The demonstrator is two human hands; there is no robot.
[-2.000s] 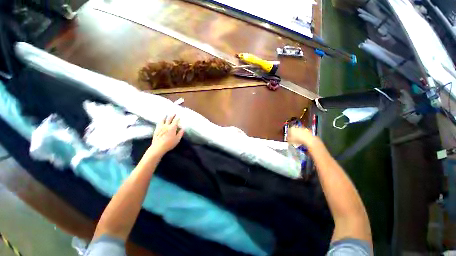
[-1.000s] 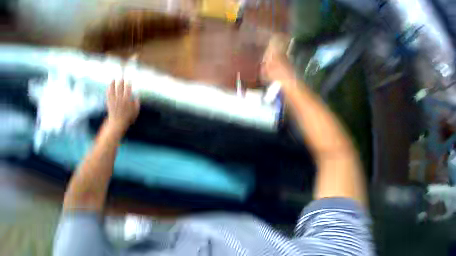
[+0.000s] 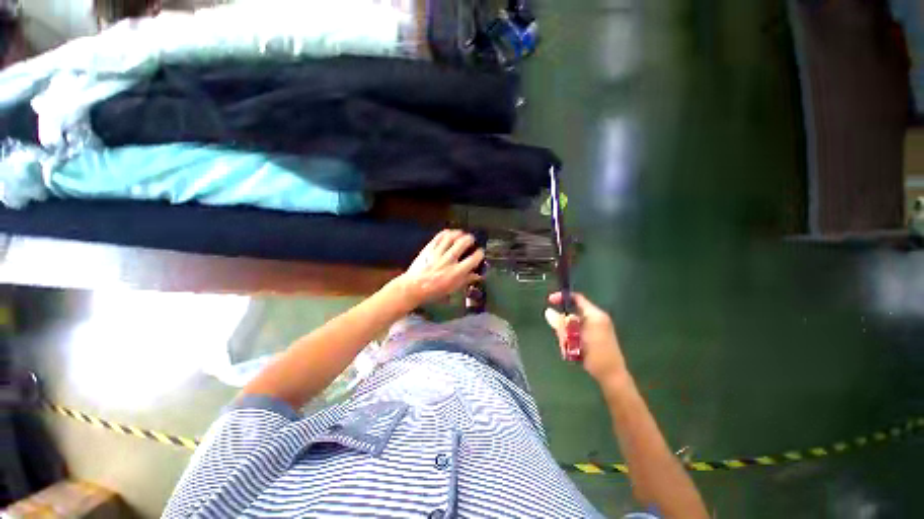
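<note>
My right hand (image 3: 588, 332) grips a long narrow tool, which looks like scissors (image 3: 563, 243), by its red handle end. Its metal blade points away from me, its tip beside the black fabric roll's end. My left hand (image 3: 443, 269) lies on the right end of the navy fabric roll (image 3: 253, 231), nearest to me, fingers slightly apart and bent over the end. The light blue roll (image 3: 203, 174) lies behind it, partly in clear plastic. The looser black roll (image 3: 334, 122) lies behind that, with a pale wrapped roll (image 3: 253, 35) at the back.
The brown table edge (image 3: 304, 277) shows below the navy roll. Green floor (image 3: 709, 335) lies to the right, with yellow-black tape (image 3: 750, 464) across it. Clear plastic (image 3: 238, 365) hangs left of my body. A brown panel-like object (image 3: 856, 122) stands at the far right. A cardboard box (image 3: 71, 502) is bottom left.
The view has swung down and right to the rolls' ends. My left hand has moved from the pale roll to the navy roll's end. The scissors now show in my right hand.
</note>
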